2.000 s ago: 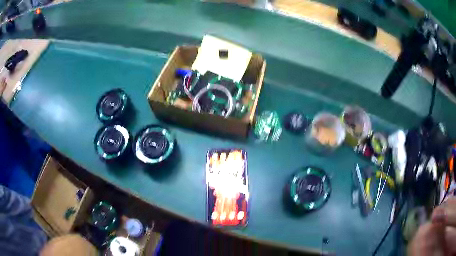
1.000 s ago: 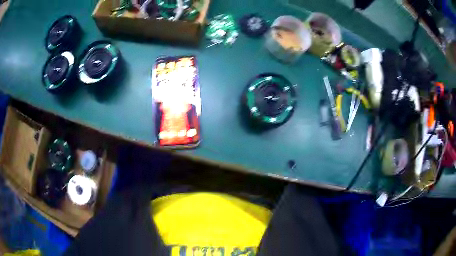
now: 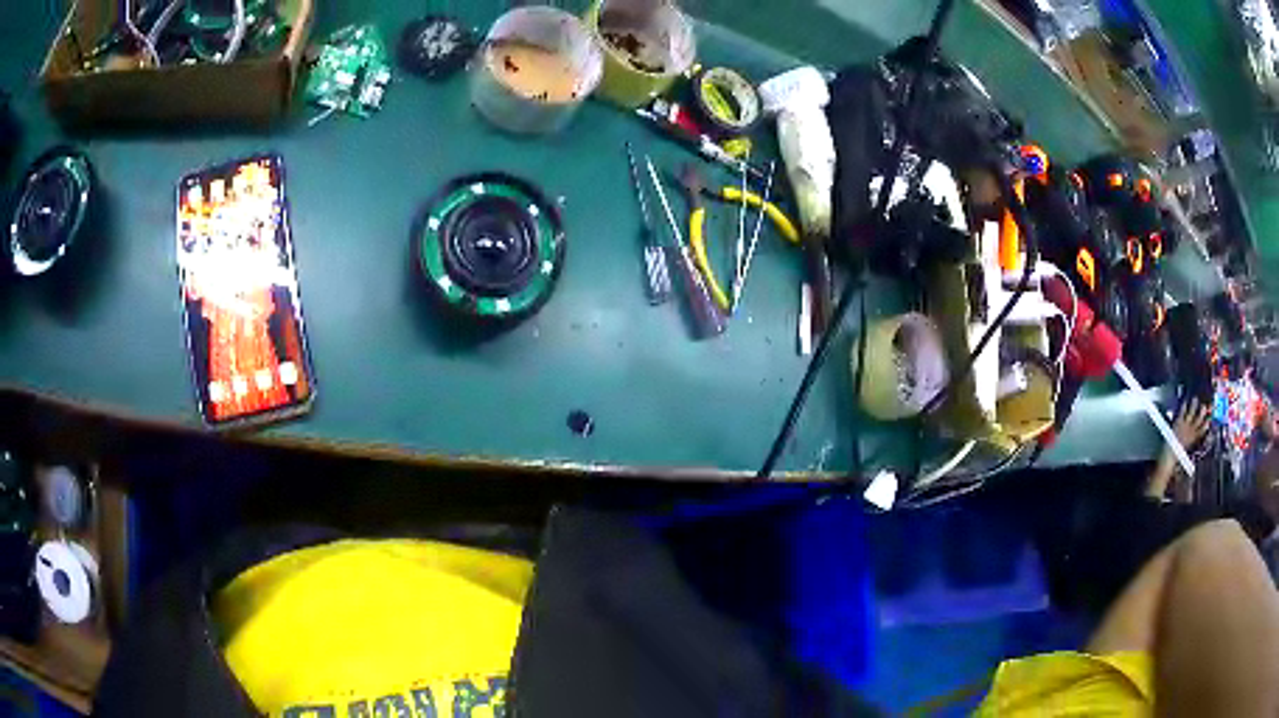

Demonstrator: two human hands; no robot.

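No hand of mine is in view. A speaker driver with a green LED ring (image 3: 490, 250) lies face up on the green bench (image 3: 379, 379) in front of me. A smartphone (image 3: 244, 295) with a bright lit screen lies to its left. Another ringed driver (image 3: 53, 212) stands at the far left. A small dark piece (image 3: 579, 421) lies near the bench's front edge. Pliers with yellow handles (image 3: 708, 253), tweezers (image 3: 753, 232) and a slim screwdriver (image 3: 654, 260) lie right of the driver.
Behind are a parts box (image 3: 176, 93), circuit boards (image 3: 351, 70), a clear tub (image 3: 535, 73) and a yellowish tub (image 3: 641, 42). Cables, a tape roll (image 3: 901, 366) and several black-orange speakers (image 3: 1108, 253) stand right. Another person's arm (image 3: 1199, 617) shows at lower right.
The view has swung down and to the right, so the bench things sit further left and more of the right side shows. The hand seen earlier at the right edge is out of view.
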